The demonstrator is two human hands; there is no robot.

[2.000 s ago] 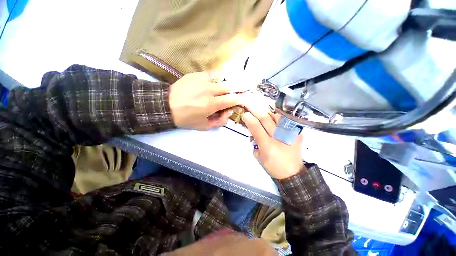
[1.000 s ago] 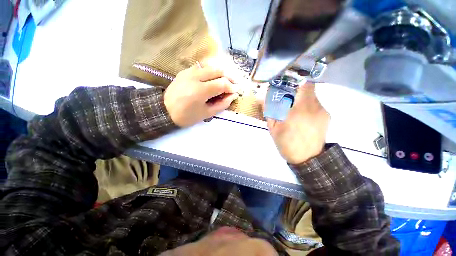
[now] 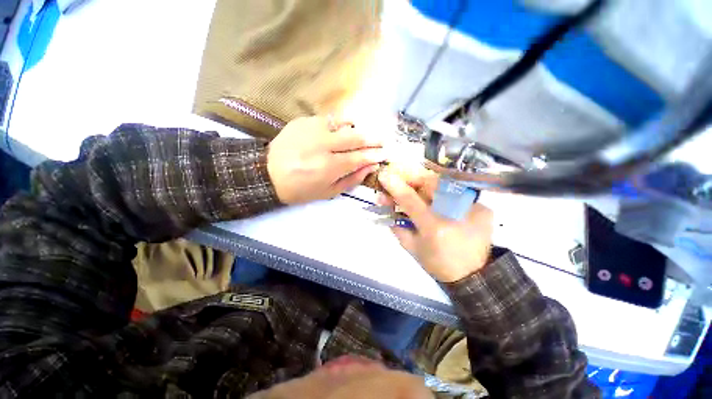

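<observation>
A tan ribbed garment panel (image 3: 293, 58) lies on the white table left of the machine. A zipper (image 3: 250, 111) runs along its near edge toward my left hand. My left hand (image 3: 322, 160) grips the panel's near edge beside the needle area. My right hand (image 3: 445, 230) pinches the cloth edge with thumb and finger close to my left fingertips. Small silver snips (image 3: 389, 218) stick out of my right hand. A grey-blue block (image 3: 454, 199) stands in front of part of my right hand. Glare hides the needle point.
The white and blue sewing machine head (image 3: 539, 86) fills the upper right. A black phone (image 3: 623, 261) lies on the table at the right. The table's grey ruler-like front edge (image 3: 328, 277) runs before my body. Tan cloth (image 3: 183, 273) shows below it, at my lap.
Since one second ago my right hand has come out from behind the block and moved left to the cloth edge, near my left fingertips. The snips now show. The camera view has also shifted.
</observation>
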